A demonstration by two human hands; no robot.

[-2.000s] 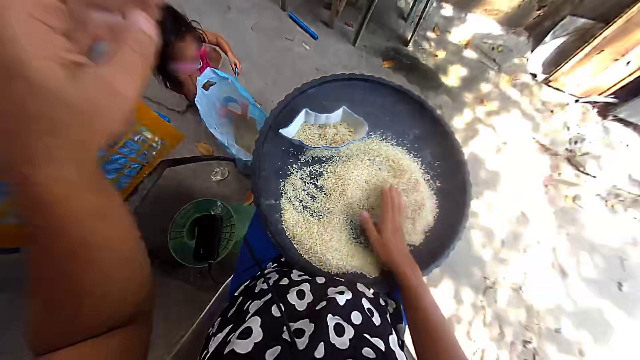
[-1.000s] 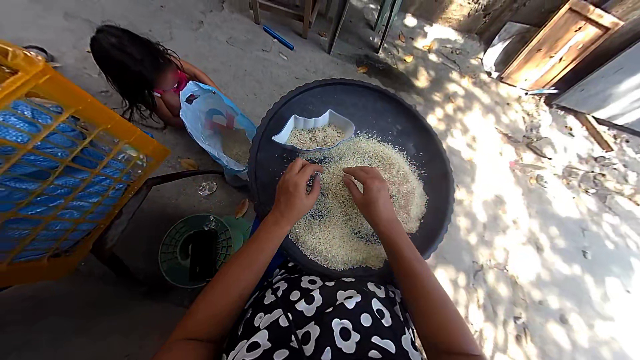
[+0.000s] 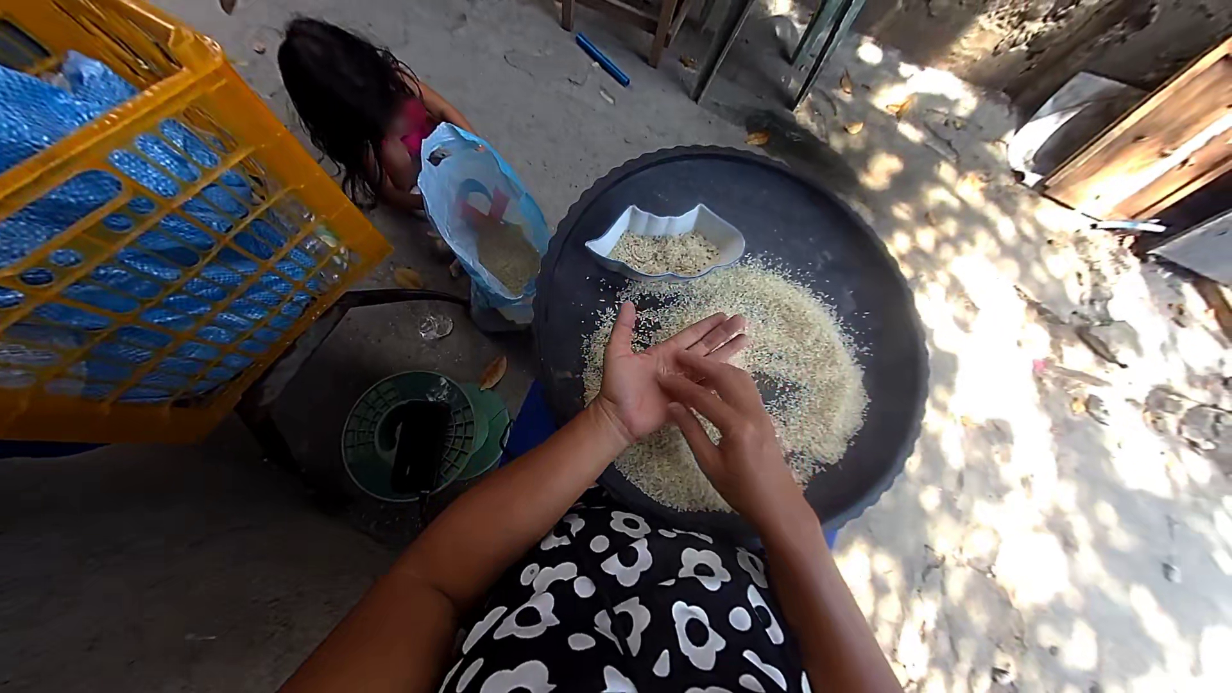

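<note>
A round dark tray (image 3: 837,221) with a scalloped rim rests at my lap, with rice grains (image 3: 808,375) spread across it. On its far side stands a white wavy-edged dish (image 3: 664,268) holding more grains. My left hand (image 3: 650,380) is palm up over the grains, fingers spread. My right hand (image 3: 731,423) is above the left palm, its fingertips at or near that palm. Whether a few grains lie between them cannot be told.
Left of the tray, a person (image 3: 356,115) crouches by an open blue plastic bag (image 3: 462,183) with grains inside. A yellow crate (image 3: 279,164) holding blue woven material is at the upper left. A green basket (image 3: 356,452) with a dark object sits below. Wooden boards (image 3: 1145,144) lie at right.
My left hand, raised at the upper left two seconds ago, came down to the grains and is now turned palm up. My right hand has moved from the grains to over my left palm.
</note>
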